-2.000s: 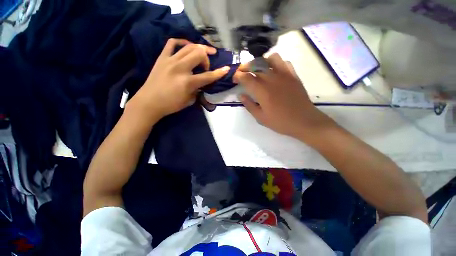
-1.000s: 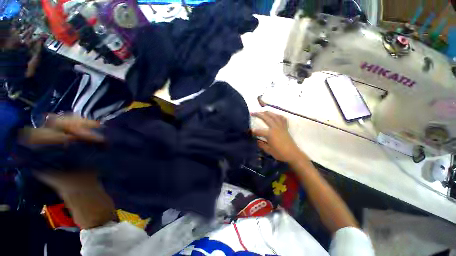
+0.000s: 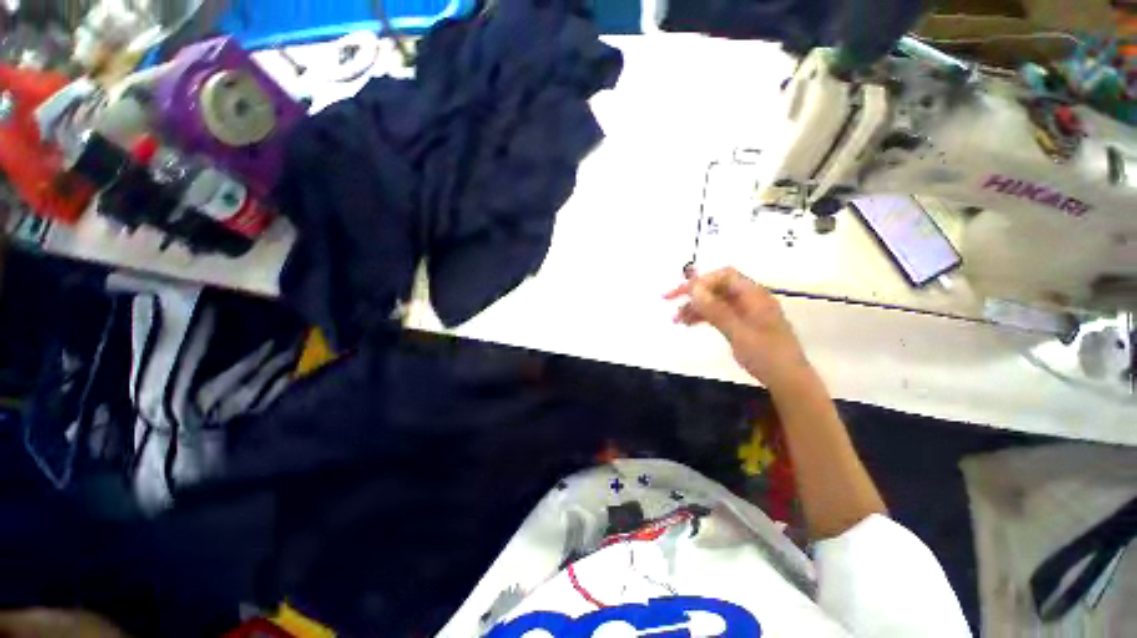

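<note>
My right hand (image 3: 744, 318) is over the front part of the white table, left of and below the needle area. Its fingers are partly curled and apart, and no cloth shows in it. My left hand (image 3: 56, 623) is mostly cut off at the bottom left corner and blurred; what it holds cannot be told. A dark navy garment (image 3: 499, 162) lies heaped on the table left of the sewing machine (image 3: 985, 175). More dark cloth (image 3: 374, 436) spreads over the lap and lower left, its edges hard to make out.
A phone (image 3: 908, 237) with a lit screen lies under the machine arm. A purple machine part (image 3: 231, 106) and a red-and-black item (image 3: 225, 206) stand at the upper left. Striped cloth (image 3: 162, 374) hangs at the left. A blue tray (image 3: 337, 18) is at the back.
My left hand has moved down to the bottom left corner. The dark cloth held up before me is now lower, off the table front. My right hand is away from the cloth.
</note>
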